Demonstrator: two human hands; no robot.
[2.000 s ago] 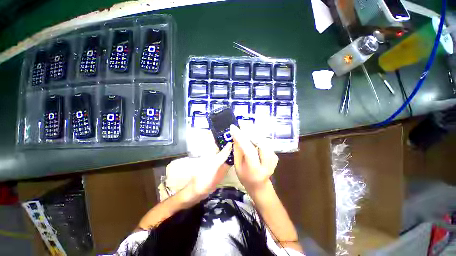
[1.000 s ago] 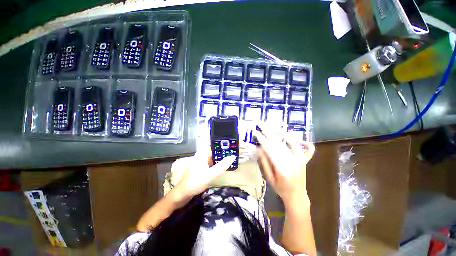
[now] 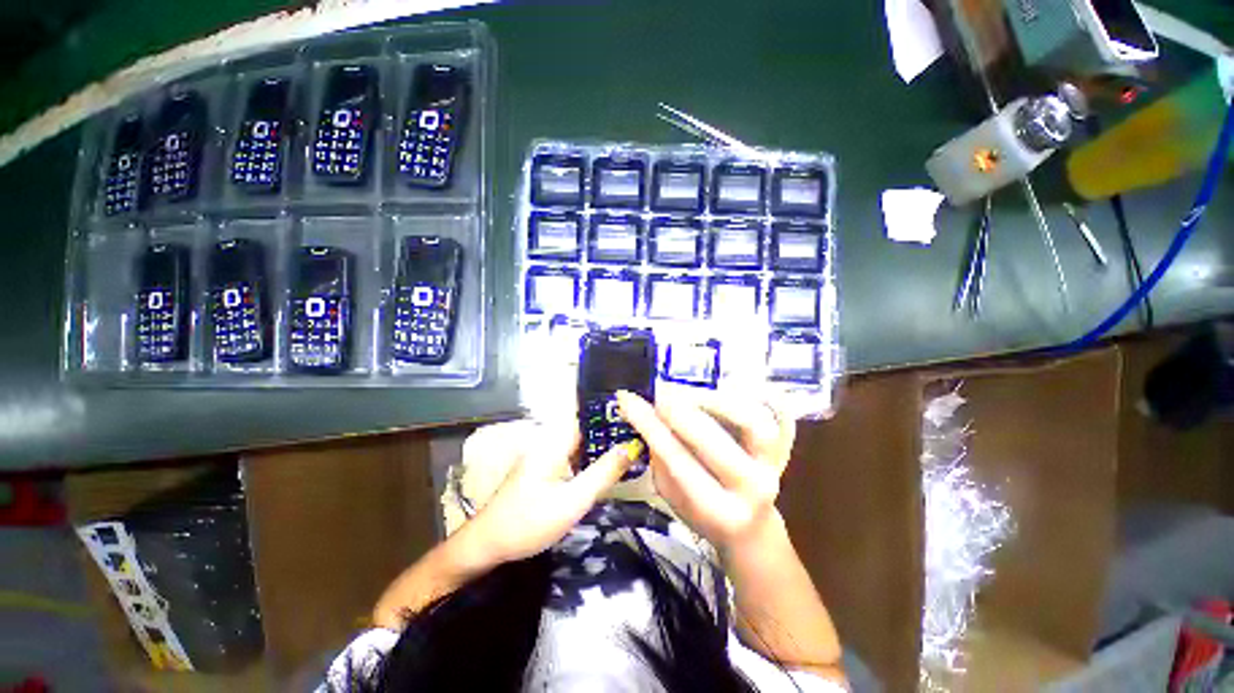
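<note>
A black keypad phone (image 3: 619,363) is upright, face up, over the front of the lens tray (image 3: 835,271). My left hand (image 3: 531,498) holds its lower end, thumb on the keys. My right hand (image 3: 717,467) is at the phone's right side, fingertips touching the front just below the screen; whether a small piece is between them cannot be told. A small yellow spot shows at the left thumb tip. The lens tray holds rows of dark-framed screen lenses (image 3: 677,241); glare washes out its front part. The phone tray (image 3: 483,203) at the left holds several phones (image 3: 424,301).
Tweezers (image 3: 701,127) lie behind the lens tray. At the right are a white paper piece (image 3: 911,214), a whitish bottle (image 3: 995,152), thin tools, a yellow bottle (image 3: 1144,152) and a blue cord (image 3: 1175,244). Cardboard boxes (image 3: 1035,501) stand below the bench edge (image 3: 947,355); one holds crumpled film (image 3: 964,521).
My right hand has moved left from the lens tray's front onto the phone, its fingers now on the front. The phone sits slightly lower. The view has shifted slightly.
</note>
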